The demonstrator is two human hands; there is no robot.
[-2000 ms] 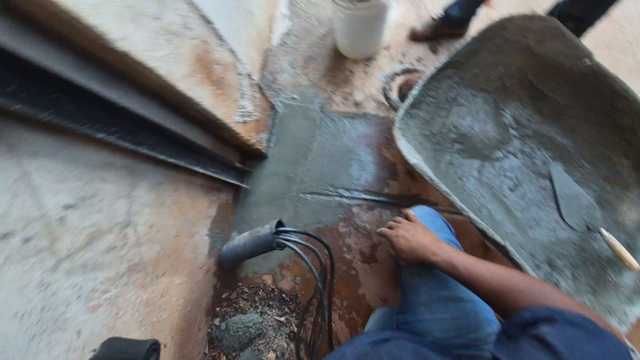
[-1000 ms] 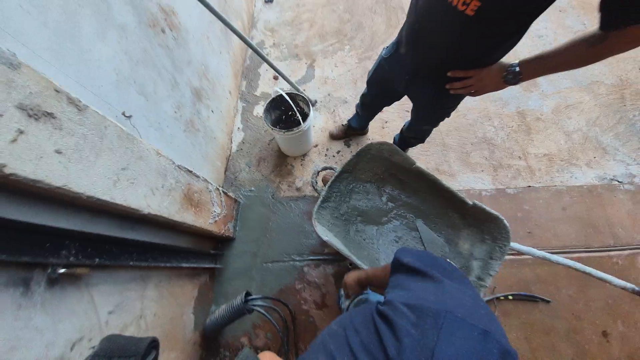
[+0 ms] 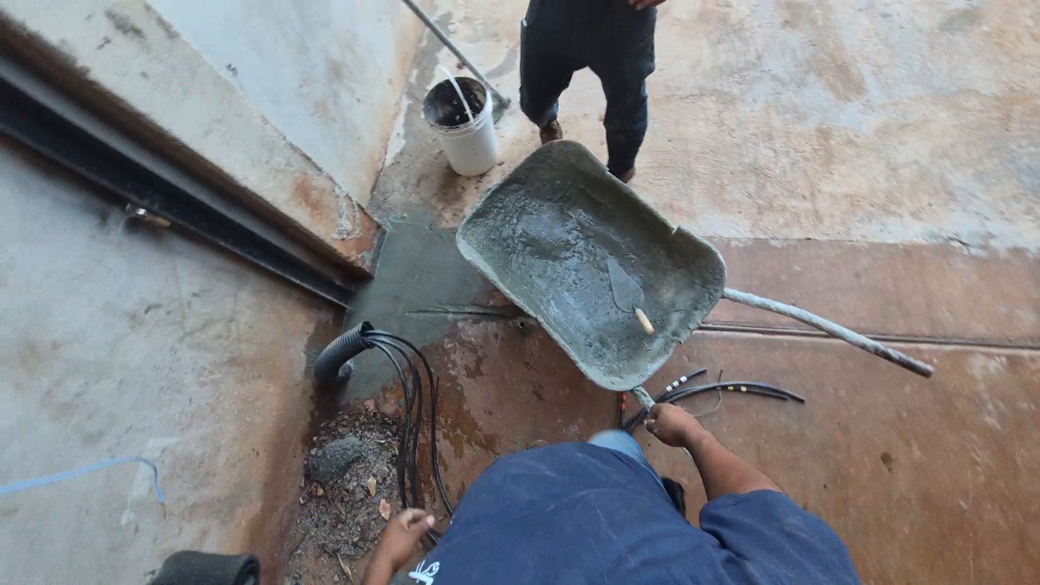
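My right hand (image 3: 670,424) grips the near handle (image 3: 643,397) of a wheelbarrow. The wheelbarrow's grey tray (image 3: 520,294) holds wet mortar. A pointing trowel lies on the mortar, its blade (image 3: 624,284) coated grey and its pale handle (image 3: 644,321) toward me. At the lower left, my left hand (image 3: 404,534) is beside black cables (image 3: 413,406); whether its fingers touch them is unclear. These cables come out of a black corrugated conduit (image 3: 341,355) at the wall. Smooth wet mortar (image 3: 418,272) covers the floor beyond the conduit, with a groove at its right side.
A white bucket (image 3: 470,149) stands beyond the tray, near a long pole (image 3: 455,50). Another person's legs (image 3: 589,77) are just behind the wheelbarrow. Rubble (image 3: 337,463) lies along the left wall. More cable ends (image 3: 731,387) lie right of my right hand.
My right hand, on my knee two seconds ago, now holds the wheelbarrow's handle. My left hand has come further into view. The view has risen and widened.
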